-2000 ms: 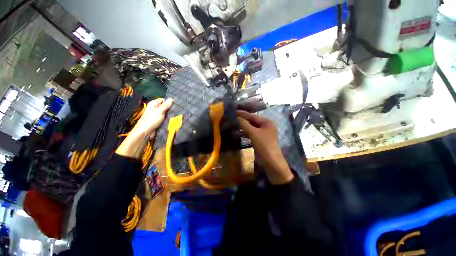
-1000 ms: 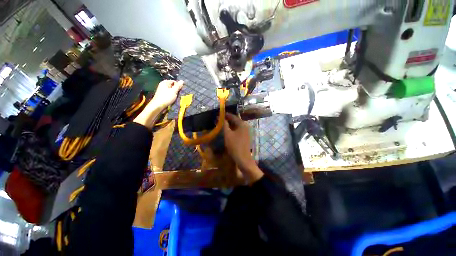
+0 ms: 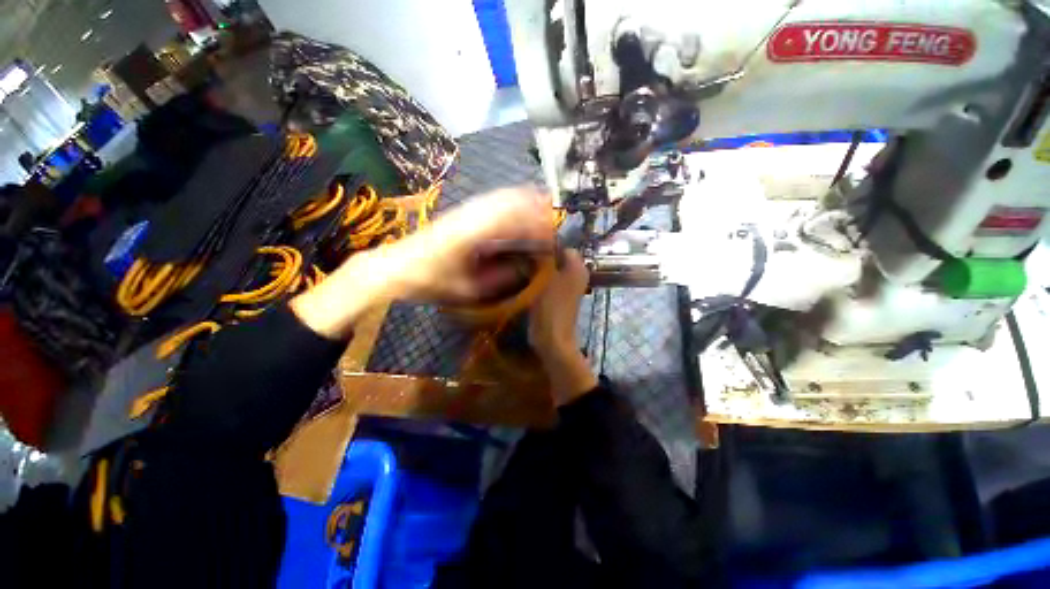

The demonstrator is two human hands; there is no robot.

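Observation:
The checked dark bag panel [image 3: 489, 165] lies under the head of the sewing machine [image 3: 622, 132]. Its yellow-orange handle [image 3: 507, 311] curves below my hands; its tab ends are mostly hidden. My left hand [image 3: 478, 247] is blurred and curled over the panel and handle, close to the needle area; its grip is unclear. My right hand [image 3: 558, 308] is just right of the handle, with its fingertips together at the work's edge beside the needle area. What its fingertips pinch is partly hidden.
Dark piles with orange handles [image 3: 276, 276] lie at left, with a camouflage-patterned bundle [image 3: 357, 98] behind. Cardboard [image 3: 432, 397] and more checked panel [image 3: 633, 334] are below my hands. A blue crate [image 3: 374, 495] stands at bottom, another blue rim [image 3: 944, 572] at bottom right.
My left hand has moved right from the panel's left edge to beside the needle area, over the handle. My right hand stays close to the needle area. The view has shifted, moving the machine right.

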